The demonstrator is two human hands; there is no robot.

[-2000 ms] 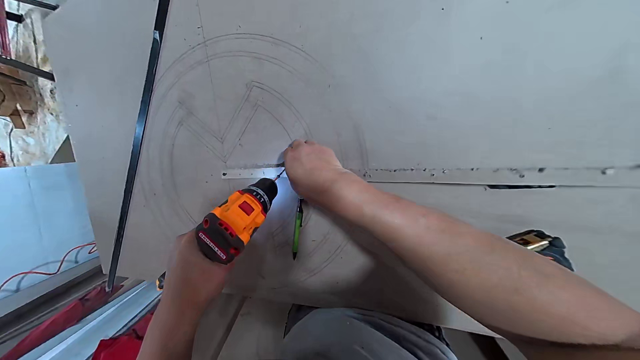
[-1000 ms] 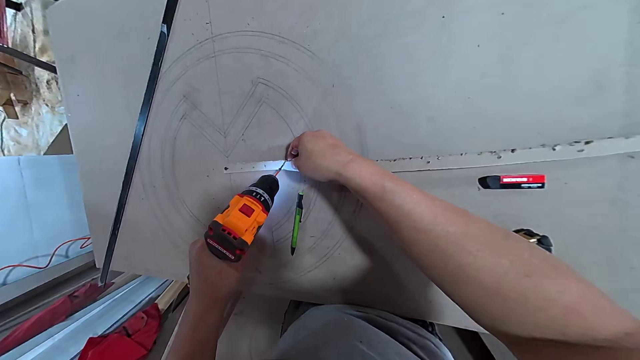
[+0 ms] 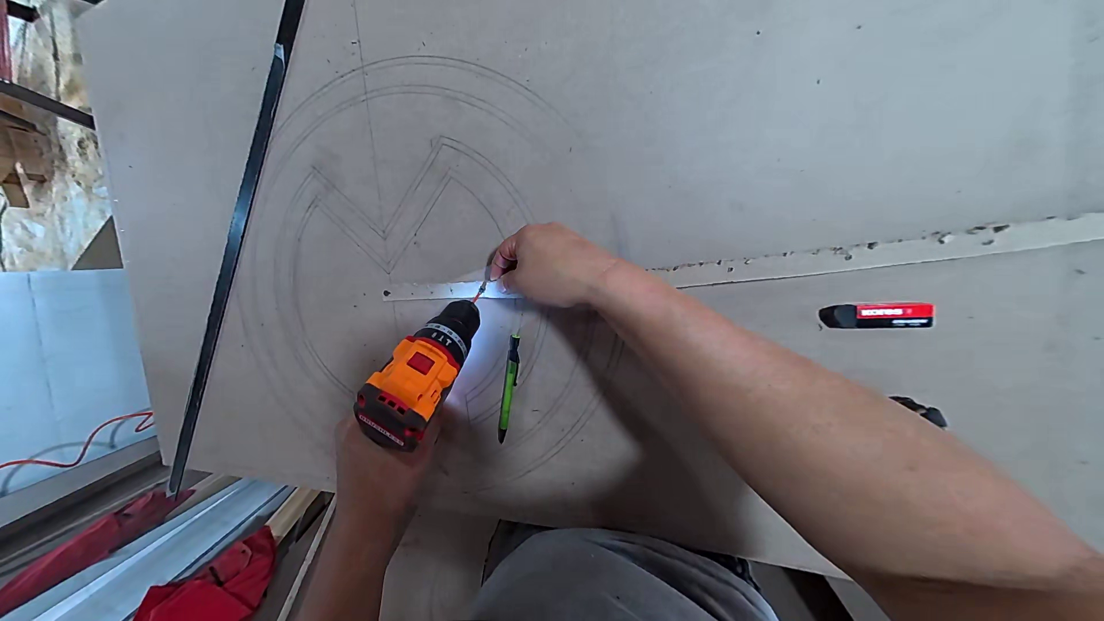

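Observation:
My left hand (image 3: 388,461) grips an orange and black cordless drill (image 3: 414,379), its handle hidden beneath the body. The drill's chuck and thin bit point up and right, to the fingertips of my right hand (image 3: 548,263). Those fingers pinch at something small by the bit tip, over a pale narrow strip (image 3: 431,291); what they hold is too small to tell. The strip lies across a grey board (image 3: 733,155) with pencilled circles and a zigzag outline. Light from the drill falls on the strip and board. A green and black mechanical pencil (image 3: 509,388) lies just right of the drill.
A black metal straight bar (image 3: 233,250) crosses the board's left side. A red and black utility tool (image 3: 880,316) lies at the right, above a partly hidden dark object (image 3: 921,411). Red fabric (image 3: 216,578) and metal lengths are at lower left, with a red cord (image 3: 86,448) farther left.
The red and black tool, largely out of clear view two seconds ago, shows fully now. Both hands and the drill stay together at the strip. The view has shifted slightly.

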